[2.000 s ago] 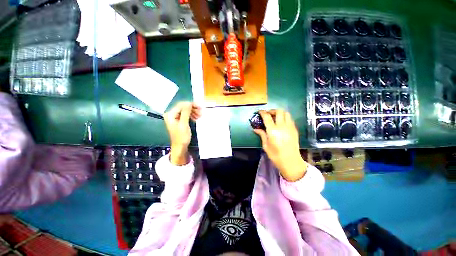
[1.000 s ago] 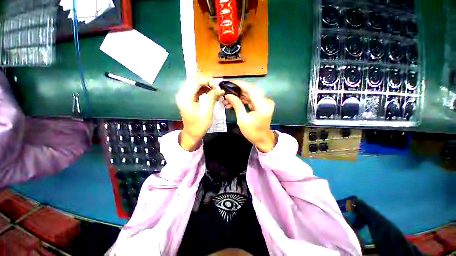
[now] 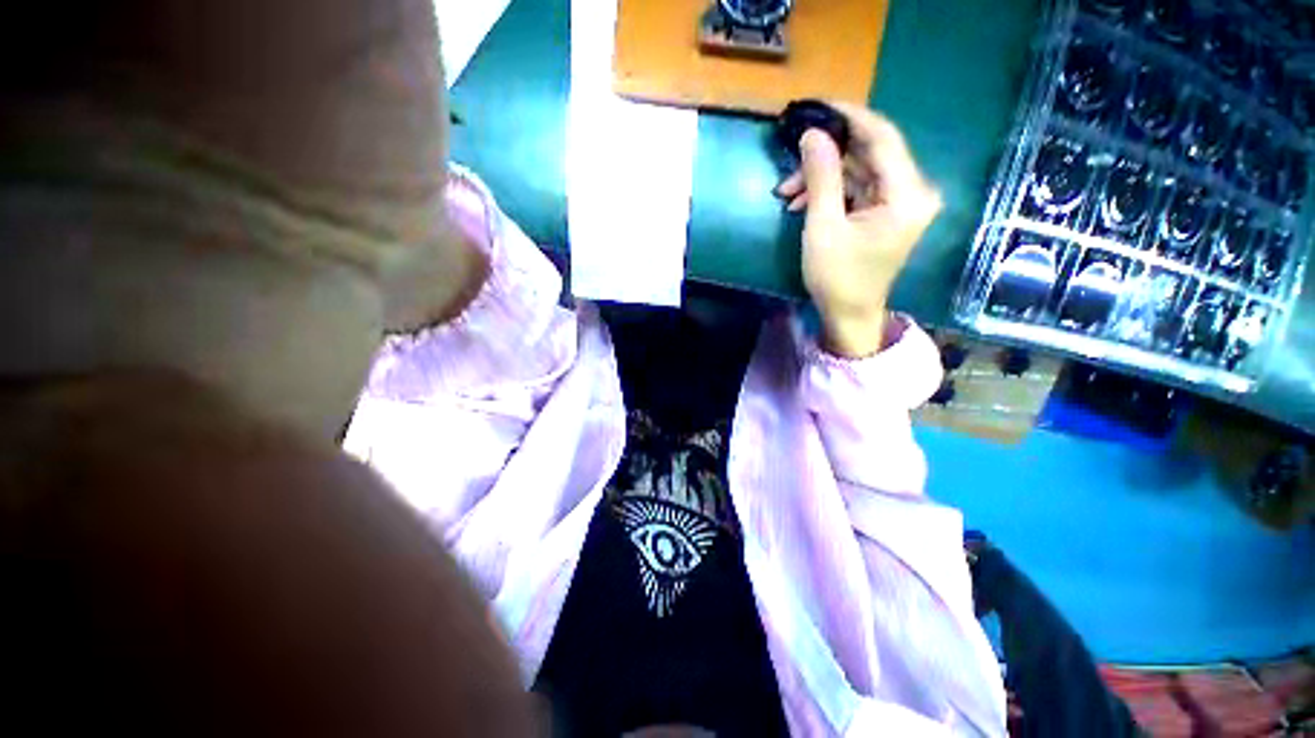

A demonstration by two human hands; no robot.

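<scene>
My right hand point(image 3: 865, 202) holds a round black watch head point(image 3: 811, 127) between thumb and fingers, just off the front right corner of the orange-brown fixture base point(image 3: 822, 65). My left hand point(image 3: 217, 260) is raised very close to the camera, large, dark and blurred across the left side; its fingers cannot be made out. The jig nest point(image 3: 747, 32) at the top edge shows a round dark piece in its seat. The rest of the fixture is cut off above.
A white paper strip point(image 3: 630, 202) lies in front of the base. A clear blister tray point(image 3: 995, 238) with rows of black units is at the right. Part of a white paper sheet point(image 3: 459, 26) shows at upper left. A brown tray point(image 3: 988, 389) with dark parts is below the bench edge.
My hands have moved apart. My left hand has come up close to the camera; my right hand has moved right with the watch head. The view has shifted and tilted.
</scene>
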